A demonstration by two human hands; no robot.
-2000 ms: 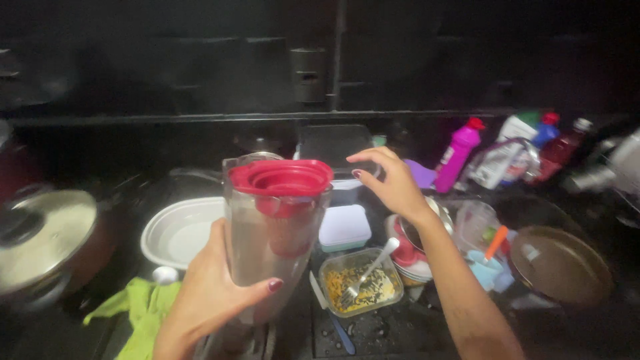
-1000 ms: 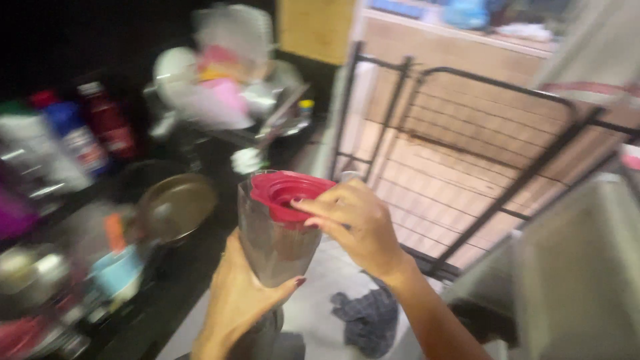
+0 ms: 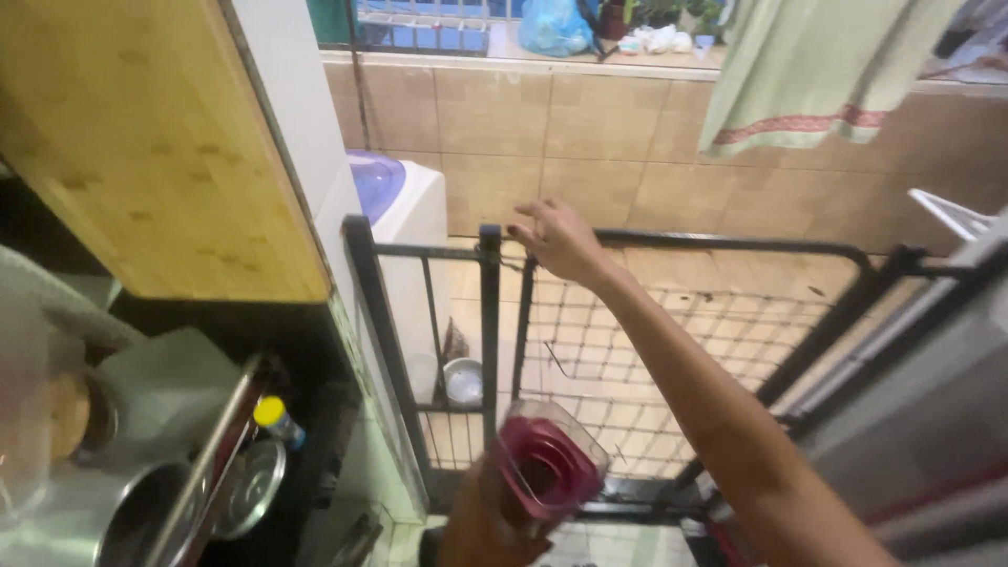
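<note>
My left hand (image 3: 492, 512), low in the view, is wrapped around a clear plastic pitcher (image 3: 594, 453) with a red lid (image 3: 551, 465) set in its mouth. My right hand (image 3: 555, 236) is stretched forward over the top of a black metal gate (image 3: 732, 242), beside the gate's post (image 3: 490, 315). Its fingers are apart and slightly curled, with nothing in them. Whether the fingertips touch the gate cannot be told. A thin chain or wire hangs at the post near these fingers.
Left are a wooden board (image 3: 173, 157), a pot (image 3: 150, 512) and a yellow-capped bottle (image 3: 270, 411) on a dark counter. Past the gate are a white machine with a purple lid (image 3: 378, 185), a bowl (image 3: 463, 382) and a tiled wall. A pale cloth (image 3: 811, 79) hangs top right.
The view has swung from the counter to the gate. My right hand has left the red lid and now reaches out to the gate's top. My left hand still holds the pitcher, now lower in view.
</note>
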